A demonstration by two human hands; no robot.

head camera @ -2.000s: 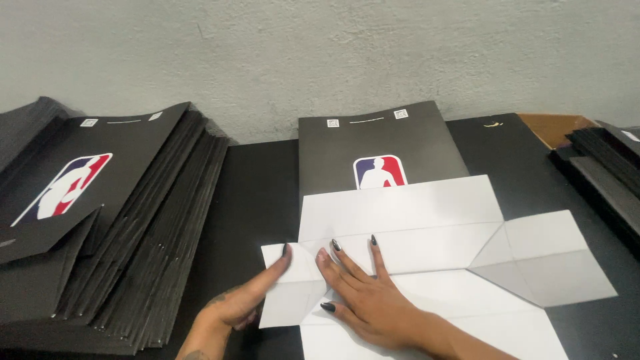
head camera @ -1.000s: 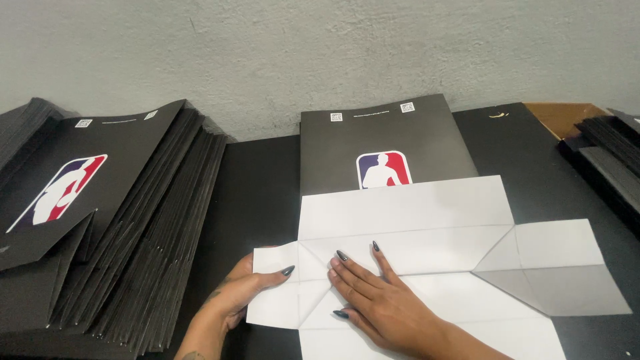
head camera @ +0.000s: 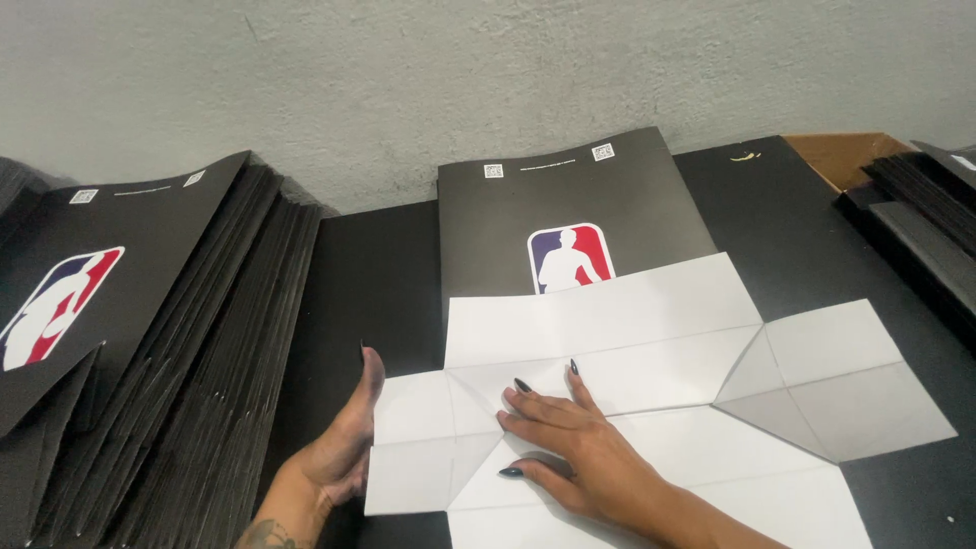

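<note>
A black paper bag (head camera: 640, 183) with a red, white and blue logo lies in the middle, its white inner flaps (head camera: 656, 374) unfolded flat towards me. My right hand (head camera: 568, 442) rests on the white paper left of its middle, palm down with fingers spread. At the small left flap (head camera: 412, 435), my left hand (head camera: 343, 435) stands at the outer edge, thumb raised and apart from the paper; its other fingers are mostly hidden behind the flap, so a light touch from below cannot be told.
Stacked black paper bags (head camera: 213, 366) with the same logo fill the left side. At right are a brown cardboard box (head camera: 846, 156) and more dark folded bags (head camera: 930, 206). A grey wall (head camera: 488, 84) rises behind the black table (head camera: 358, 282).
My left thumb, which lay on the left flap a second ago, has lifted off to its outer edge. My right hand remains spread on the white paper.
</note>
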